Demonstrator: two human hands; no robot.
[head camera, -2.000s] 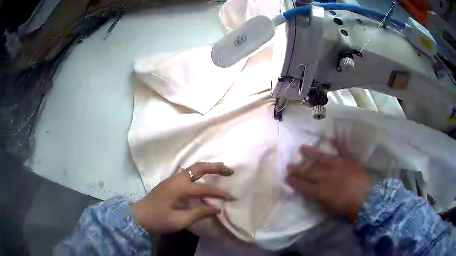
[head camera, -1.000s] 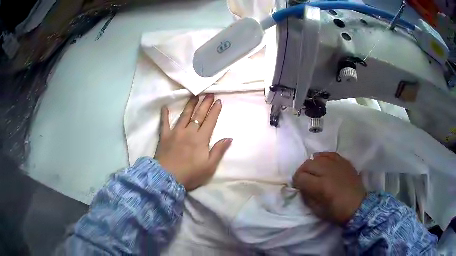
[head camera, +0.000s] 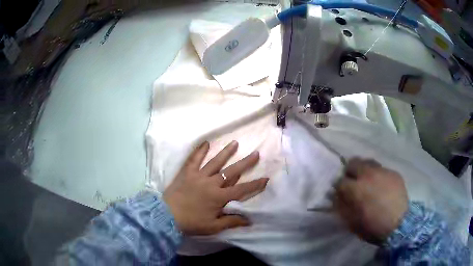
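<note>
A cream garment piece (head camera: 181, 111) lies left of and under the presser foot (head camera: 281, 117), with one corner folded over near the lamp. A white garment piece (head camera: 311, 182) joins it along a line running down from the foot and spreads right and toward me. My left hand (head camera: 212, 192), with a ring, lies palm down on the cream cloth, fingers spread. My right hand (head camera: 371, 200) is blurred, its fingers curled at the white cloth to the right; whether they pinch it is unclear. The sewing machine (head camera: 373, 67) stands above the cloth.
The white oval lamp (head camera: 236, 45) hangs left of the machine head on a blue tube (head camera: 347, 6). The worn white table (head camera: 93, 114) extends left, with a dark area beyond its edge. A thread tension knob (head camera: 349, 66) sits on the machine.
My left hand has moved toward me and slightly right. My right hand has moved right. The cream cloth's folded corner and left edge have shifted right, and the cloth lies flatter near me.
</note>
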